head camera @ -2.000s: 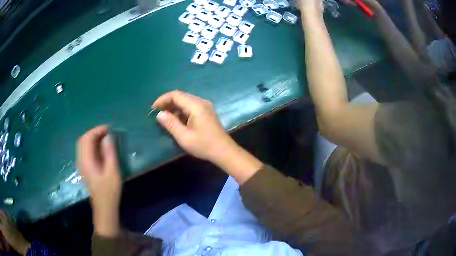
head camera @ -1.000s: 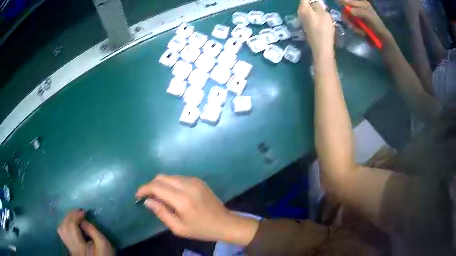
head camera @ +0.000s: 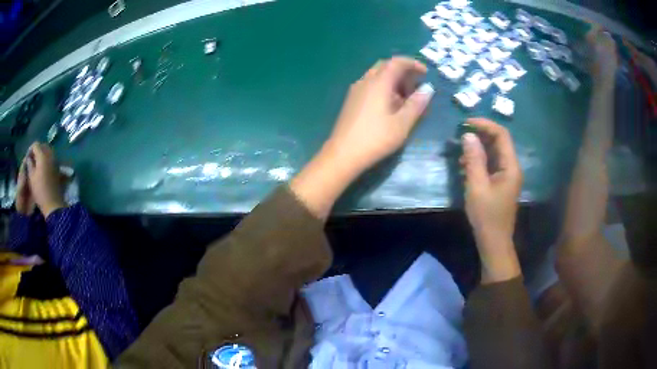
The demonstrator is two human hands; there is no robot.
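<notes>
White square housings point(head camera: 475, 50) lie in a loose pile at the upper right, some with dark slots. My left hand point(head camera: 382, 108) is over the bench left of the pile, blurred, thumb and curled fingers apart; I see nothing in it. My right hand point(head camera: 493, 166) is just below the pile, thumb and forefinger pinched together. A small dark piece point(head camera: 465, 131) shows at its fingertips, too blurred to name. The nearest single housing point(head camera: 503, 105) lies just above my right hand.
Another worker's arm point(head camera: 591, 137) reaches in at the right. Another worker's hands point(head camera: 39, 176) are at the far left. Small white parts point(head camera: 83, 101) and fine wires point(head camera: 164, 66) lie at the left. A small component point(head camera: 209, 47) stands mid-bench. A pale rail point(head camera: 144, 32) edges the green bench point(head camera: 288, 79).
The view has swung left, so the housing pile shows farther right and the left-hand worker appears. My hands are now beside and below the pile, with my left hand opened wider.
</notes>
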